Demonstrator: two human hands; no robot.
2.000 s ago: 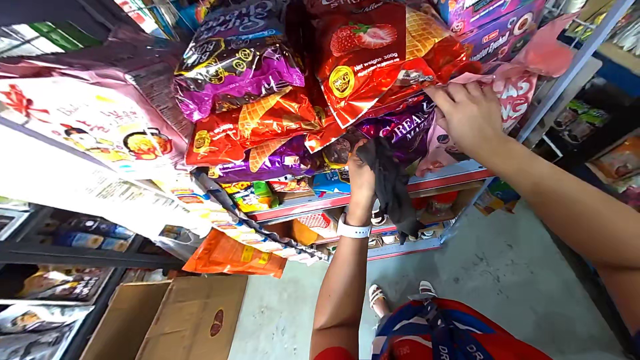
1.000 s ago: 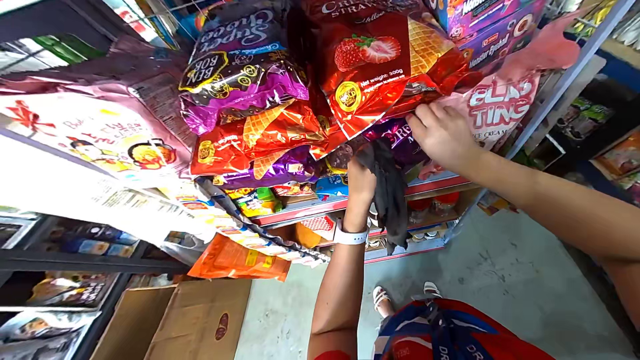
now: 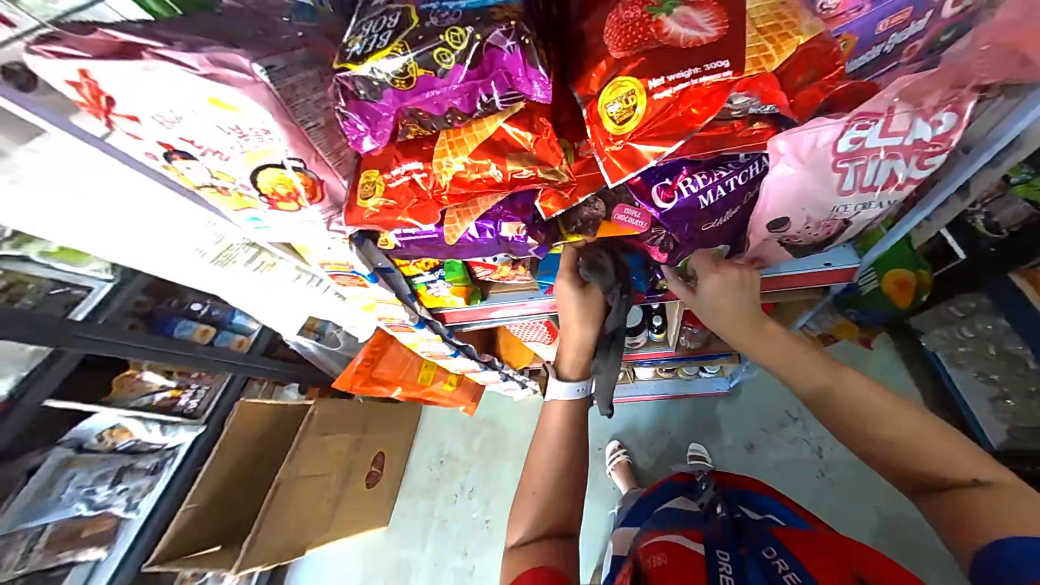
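My left hand [image 3: 581, 301], with a white band on its wrist, is closed around a dark cloth [image 3: 613, 325] that hangs down beside the wrist. It is at the shelf's front edge, below a triple chocolate packet [image 3: 621, 215]. My right hand [image 3: 719, 292] touches the lower edge of a purple creamy matcha bag [image 3: 707, 199], fingers bent; whether it grips the bag cannot be told. Right of that bag stands a pink ice cream bag [image 3: 861, 162]. Above are red strawberry cone bags [image 3: 674, 81] and a black and purple bag [image 3: 443, 73].
A large pink snack bag [image 3: 195, 130] leans at the left. Below it hang strips of small packets [image 3: 406, 325] and an orange bag [image 3: 406, 374]. An open cardboard box [image 3: 325, 487] stands on the floor. Bottles [image 3: 644, 325] stand on a lower shelf. A metal post [image 3: 942, 203] rises at the right.
My right hand has moved down from the upper part of the bags to the lower edge of the purple bag, which now shows more. My left hand still holds the cloth.
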